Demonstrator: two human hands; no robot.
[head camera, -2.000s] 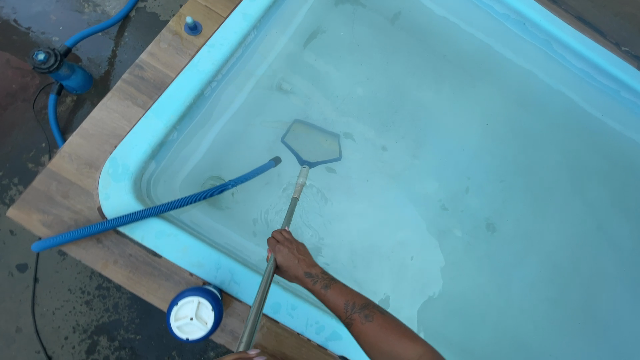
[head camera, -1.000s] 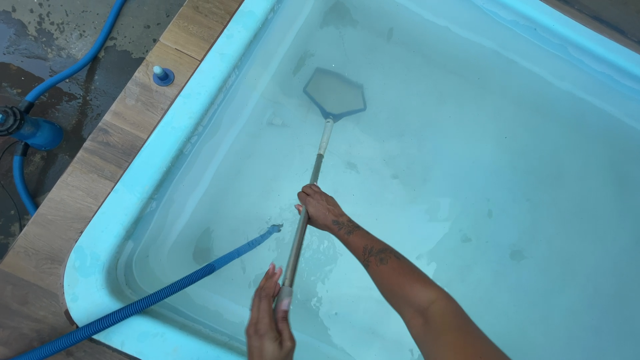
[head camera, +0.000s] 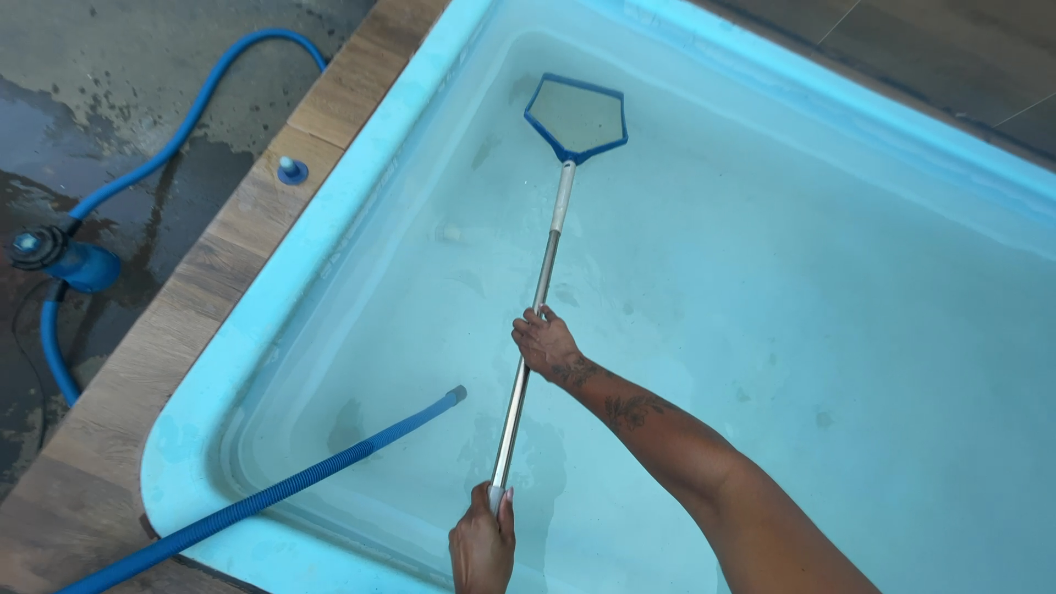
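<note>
A pool skimmer net (head camera: 577, 115) with a blue five-sided frame lies at the far corner of a light blue pool (head camera: 186, 437). Its metal pole (head camera: 512, 412) slants down toward me. My right hand (head camera: 546, 342) is closed around the middle of the pole, the tattooed forearm reaching in from the lower right. At the bottom, my left hand (head camera: 482, 536) grips the pole's near end by a grey sleeve. Left of the pole, a blue corrugated hose (head camera: 289, 487) runs over the pool edge, its open end under or at the water.
Wood-look tile (head camera: 214, 239) borders the pool. On it stands a small blue-and-white fitting (head camera: 291, 170). A blue pump or filter unit (head camera: 87, 268) with a black collar joins blue hoses (head camera: 194, 107) on the wet floor at left. More brown tile (head camera: 907, 49) lies beyond the far edge.
The net and both hands have moved farther out over the pool, toward its far corner. My left hand, fingers extended at the pole one second ago, is now closed on it.
</note>
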